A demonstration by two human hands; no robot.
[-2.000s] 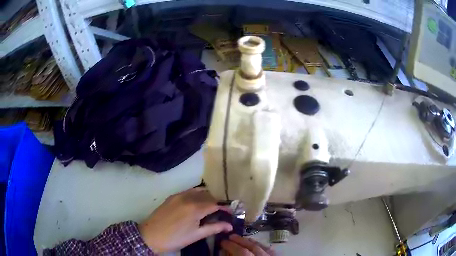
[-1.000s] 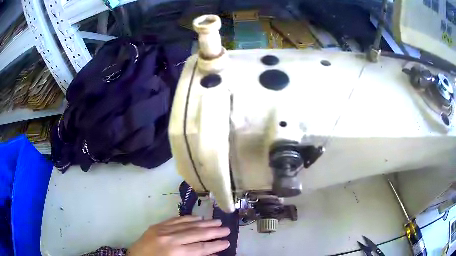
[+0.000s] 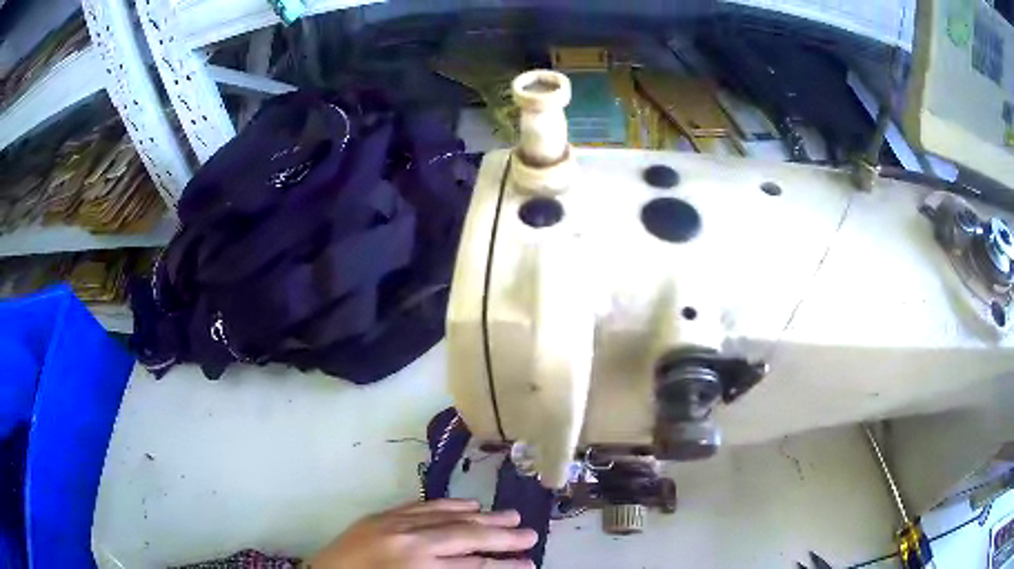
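Note:
A black fabric band (image 3: 520,502) lies under the left end of the cream sewing machine head (image 3: 623,300), beside the presser foot area. A part of the band with a light-speckled line (image 3: 445,439) shows behind and to the left of the needle area. My left hand (image 3: 428,538) lies flat on the band, fingers extended to the right, at the bottom edge of the picture. The needle is hidden by the head. My right hand is not in the picture.
A heap of dark workpieces (image 3: 322,245) lies left of the head. A blue bin (image 3: 61,411) is at the far left. A screwdriver (image 3: 890,478) and the tips of black snips (image 3: 819,560) are at the lower right. Shelves (image 3: 178,89) with brown patterns stand behind.
Two seconds ago both hands were at the band; my right hand is now out of the picture. My left hand has moved lower and lies flat. The view has shifted.

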